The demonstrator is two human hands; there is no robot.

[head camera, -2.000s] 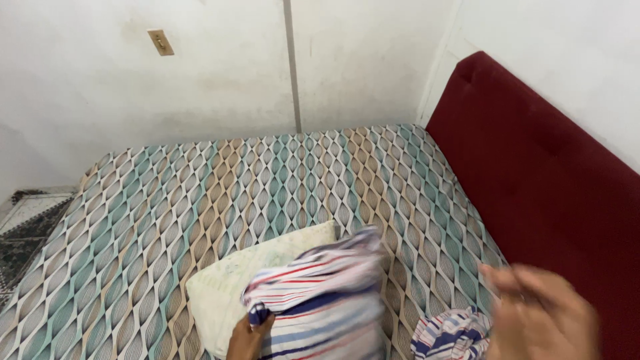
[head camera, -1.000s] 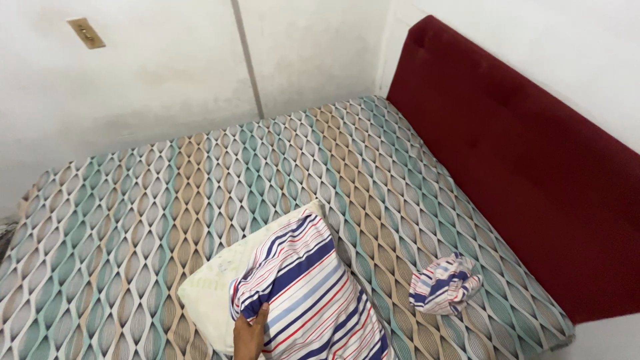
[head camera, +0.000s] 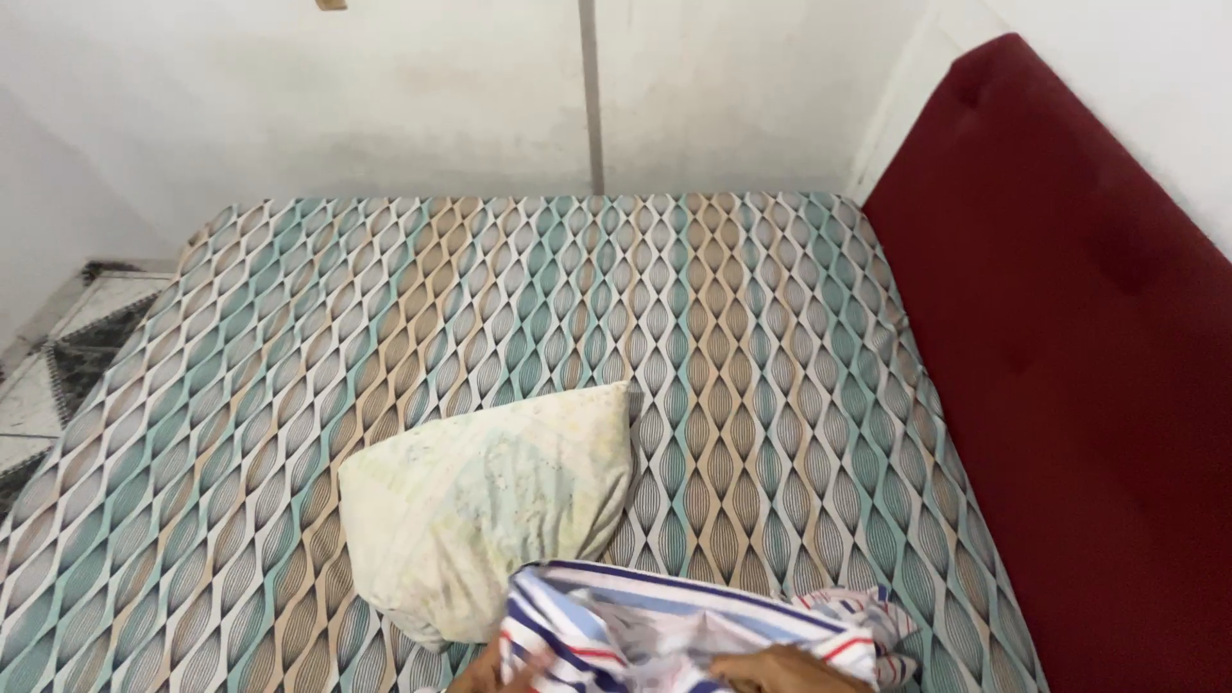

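Observation:
At the bottom edge of the head view, a striped pillowcase [head camera: 587, 635] in white, blue and red is spread with its opening facing up. My left hand [head camera: 505, 669] grips its left side, partly cut off by the frame. On the right, my right hand [head camera: 784, 669] holds the cloth at the mouth, its fingertips hidden in the folds. A pale, faintly patterned pillow [head camera: 491, 510] lies just beyond, uncovered. Bunched striped cloth [head camera: 890, 626] rests on the bed to the right of my right hand.
The bed [head camera: 626, 289] has a fitted sheet with a wavy pattern. A dark red padded headboard [head camera: 1078, 318] stands along the right side. White walls [head camera: 433, 96] rise behind the bed, and tiled floor [head camera: 58, 356] shows at the far left.
The striped pillowcase has moved off the pale pillow toward me and its mouth is now spread. My right hand, out of view one second ago, is now on the cloth.

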